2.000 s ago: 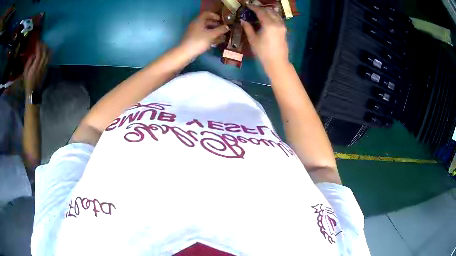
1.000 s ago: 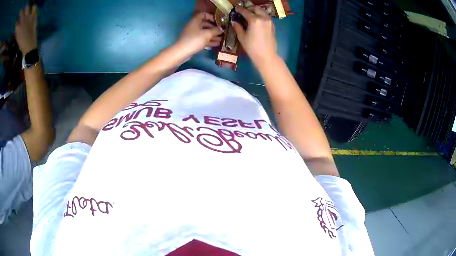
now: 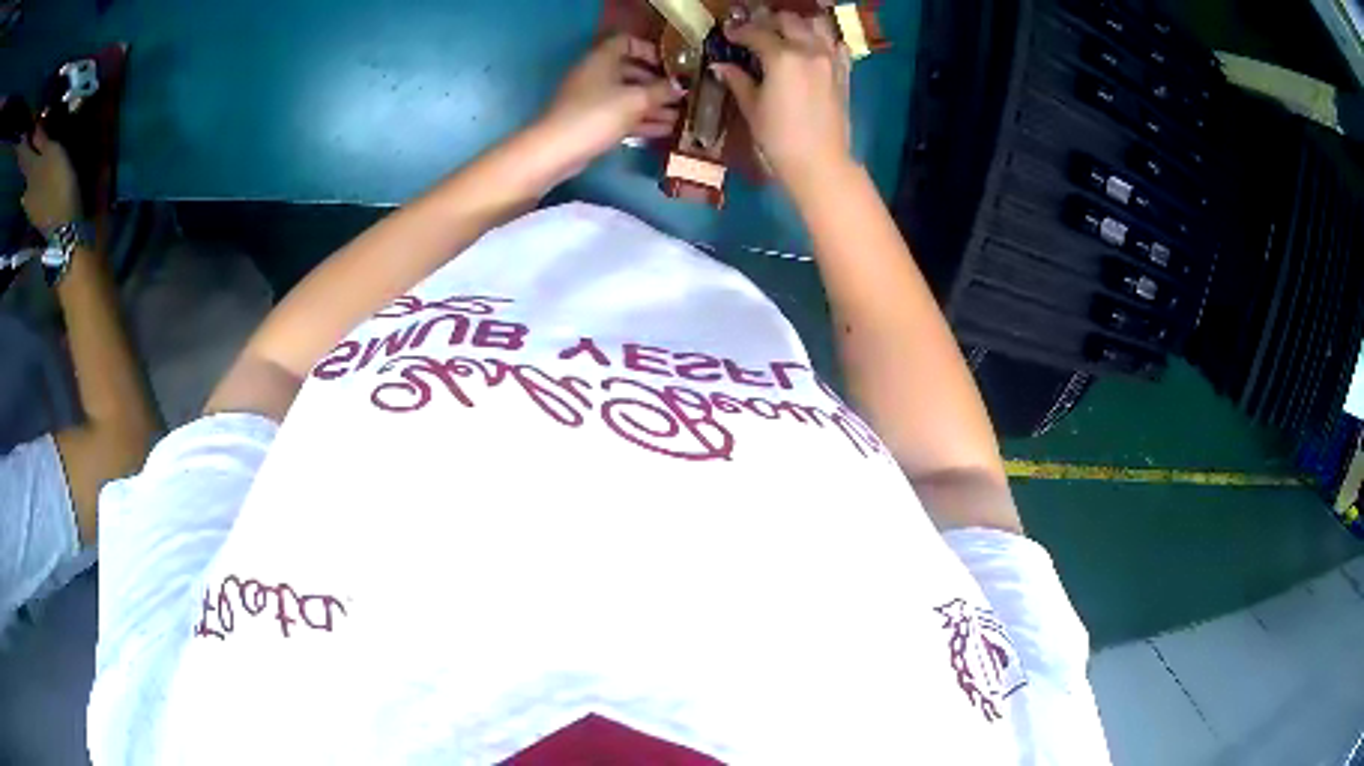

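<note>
A Y-shaped fixture (image 3: 697, 168) with tan channels and pale arm ends lies on the teal mat at the top edge, over a red-brown base plate. My right hand (image 3: 790, 83) is over the fixture's hub, its fingers on a small black part (image 3: 733, 54). My left hand (image 3: 616, 96) is at the left side of the hub, fingers bent, fingertips close to the fixture. Whether it holds anything cannot be made out. The fixture's upper part is cut off by the picture's edge.
A large black ribbed parts tray (image 3: 1032, 195) stands at the right, with more black ribbed trays (image 3: 1298, 255) beyond it. A co-worker's arm (image 3: 102, 344) is at the left, by another fixture (image 3: 75, 86). The teal mat (image 3: 344, 105) lies between. A yellow line crosses the green floor.
Both hands stay at the hub with small finger shifts; the fixture moved slightly left in view, then back right. The co-worker's hand moved up, then back down at the far left.
</note>
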